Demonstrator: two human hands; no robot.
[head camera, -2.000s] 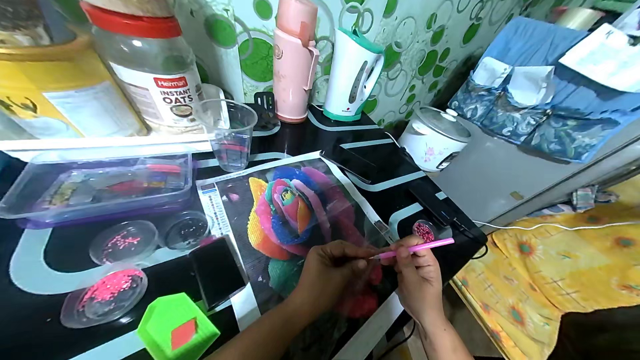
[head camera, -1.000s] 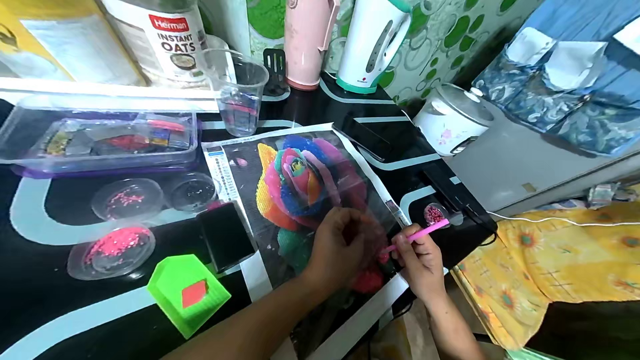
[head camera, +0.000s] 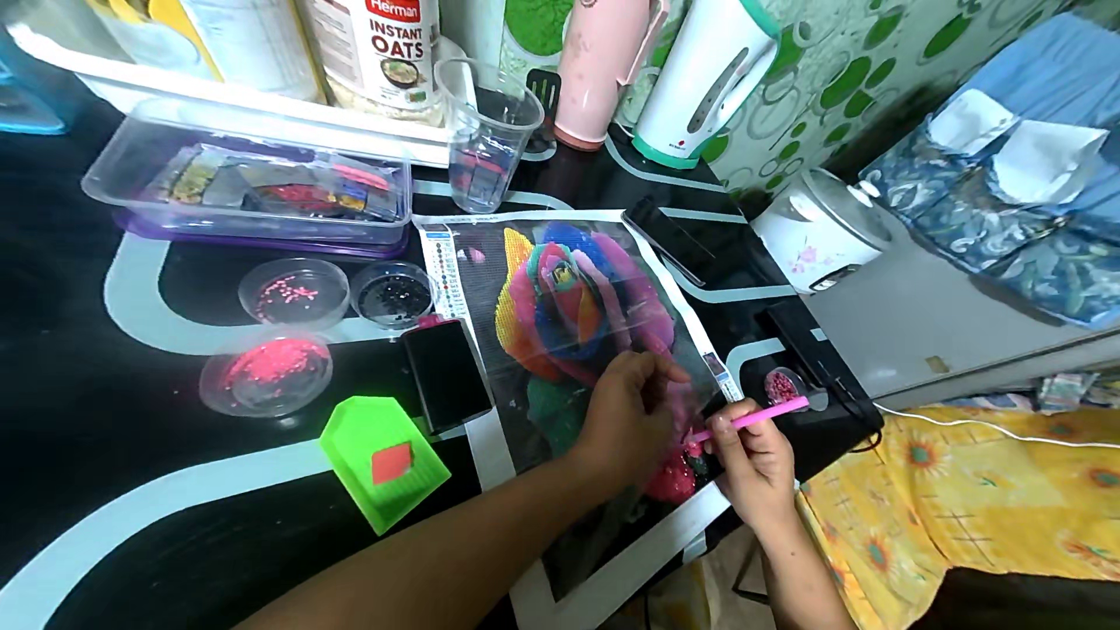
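Observation:
A diamond painting canvas (head camera: 560, 306) with a multicoloured rose lies on the black table. My right hand (head camera: 751, 455) grips a pink applicator pen (head camera: 757, 418), its tip low over the pink and red part at the canvas's lower right. My left hand (head camera: 630, 411) is over the canvas just left of the pen, fingers bent; whether it holds anything is not clear. A green tray (head camera: 385, 499) with a pink wax square (head camera: 391, 462) stands at the left. Round dishes of pink beads (head camera: 267, 376), pink beads (head camera: 293, 293) and dark beads (head camera: 394, 295) sit behind it.
A black phone (head camera: 446, 376) lies at the canvas's left edge. Behind stand a plastic box (head camera: 254, 223), a clear cup (head camera: 490, 140), a pink flask (head camera: 604, 70) and a white kettle (head camera: 700, 87). A rice cooker (head camera: 818, 227) and a power strip (head camera: 814, 359) are at the right.
My left hand has come away from the pen, which both hands were at two seconds ago. The pen's tip is now lower, near the canvas. The view has shifted.

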